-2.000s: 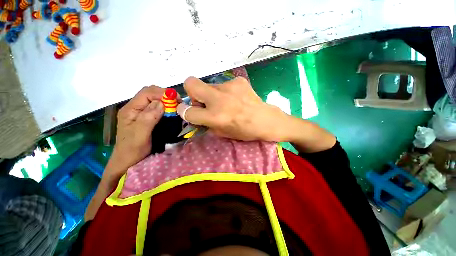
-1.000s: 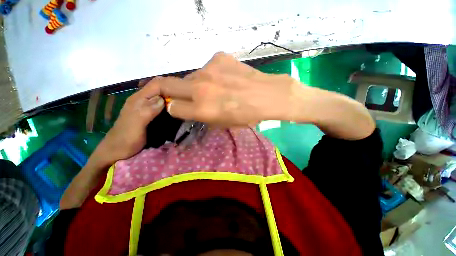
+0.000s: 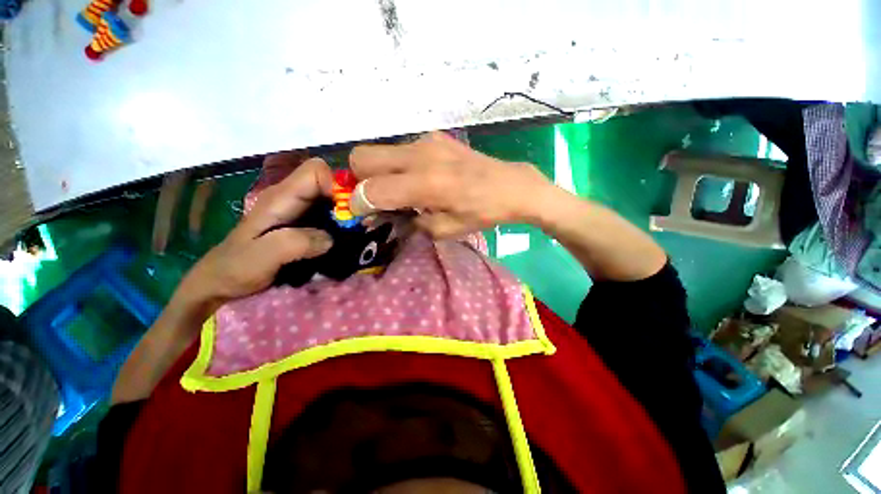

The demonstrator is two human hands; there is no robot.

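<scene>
My left hand [image 3: 266,236] holds a black penguin toy [image 3: 333,249] above the pink apron [image 3: 386,304]; a white ring-shaped eye shows on the toy. A small striped hat [image 3: 343,201], red and yellow with a blue brim and red tip, stands on the toy between my hands. My right hand [image 3: 435,188] is at the hat's right side, thumb and fingers bent close to it, with a pale band on one finger. Whether it pinches a needle or the hat is hidden. No needle or thread can be made out.
The white table [image 3: 251,92] runs across the front, with striped hats [image 3: 108,36] at its far left. A dark thread [image 3: 522,96] lies at its near edge. A beige stool [image 3: 720,198] is at right, blue stools [image 3: 92,309] at both sides. A person's striped sleeve shows bottom left.
My right hand has drawn back from over the toy, uncovering the hat. My left fingers have spread lower, and the toy's eye now shows. The view has shifted, with fewer hats showing at left.
</scene>
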